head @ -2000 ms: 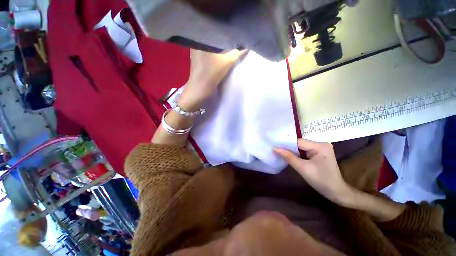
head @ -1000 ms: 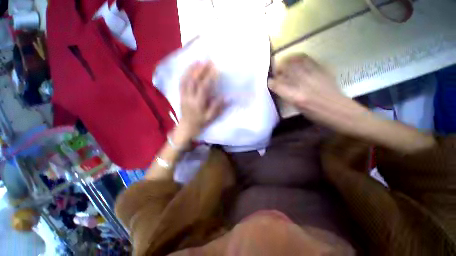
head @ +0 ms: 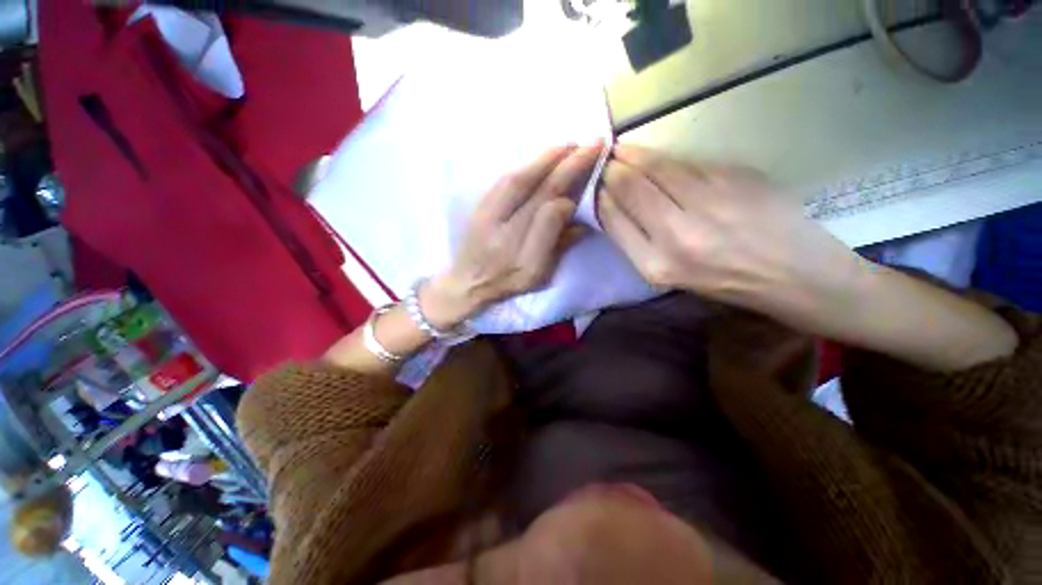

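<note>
A white fabric piece [head: 457,149] lies in front of me over red fabric, its upper part washed out by bright light. My left hand [head: 520,229] pinches its right edge from the left. My right hand [head: 686,223] pinches the same seam edge [head: 599,171] from the right, fingertips close to the left ones. The edge is raised between both hands. The foot area of the sewing machine [head: 588,11] is just above, at the top edge, and the needle cannot be made out.
A large red garment [head: 171,217] with a dark slit and a white bit [head: 203,48] spreads at left. A dark attachment [head: 657,34] stands at top. The pale machine table [head: 731,109] has printed ruler marks at right. A rack with supplies [head: 103,446] is at lower left.
Both hands have come together at the white piece's right edge; two seconds ago they were apart, left near the machine head, right at the lower corner. The white piece has shifted and the view has moved.
</note>
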